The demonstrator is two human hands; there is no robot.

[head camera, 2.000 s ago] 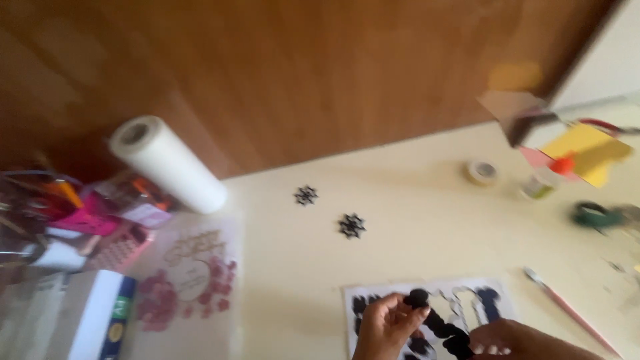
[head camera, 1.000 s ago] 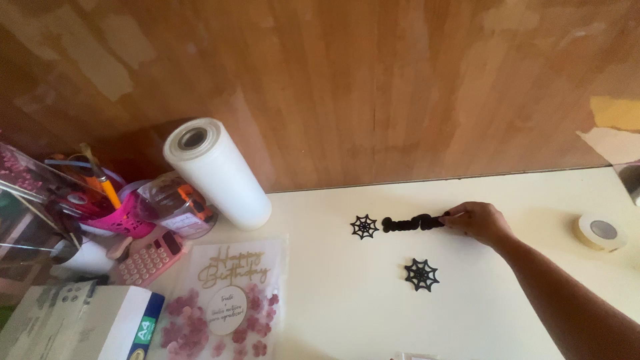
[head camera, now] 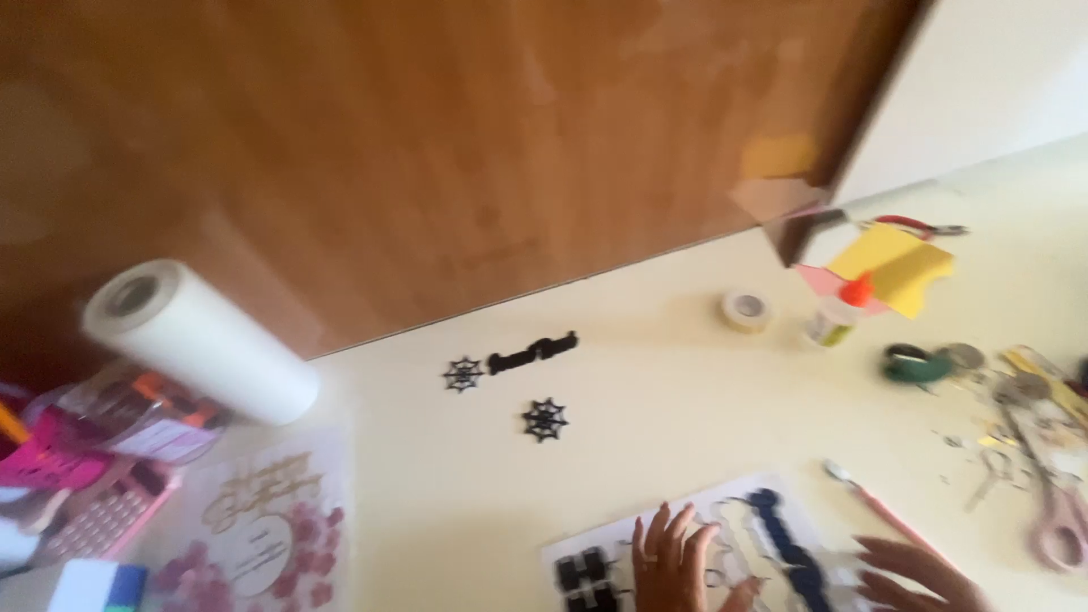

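My left hand (head camera: 676, 561) rests, fingers spread, over a white sheet (head camera: 586, 537) that bears black and dark blue cut shapes. At the sheet's right edge is my right hand (head camera: 914, 574), blurred, with its fingers apart. Between the hands runs a long dark blue wavy cutout (head camera: 786, 544); left of my left hand lie black squarish shapes (head camera: 586, 578). Farther back on the table, a black wavy cutout strip (head camera: 534, 352) lies beside a black spiderweb cutout (head camera: 463, 374). A second spiderweb cutout (head camera: 544, 420) lies nearer.
A white roll (head camera: 204, 340), a pink calculator (head camera: 110, 514) and a birthday design sheet (head camera: 263, 527) are at left. At right are a tape roll (head camera: 746, 311), a glue bottle (head camera: 837, 314), a pink-handled tool (head camera: 892, 514), pink scissors (head camera: 1058, 527) and red-handled pliers (head camera: 914, 225).
The hand that held the black wavy strip by the spiderwebs has let it go and moved back toward the front. The strip now lies on the table. The view has swung right.
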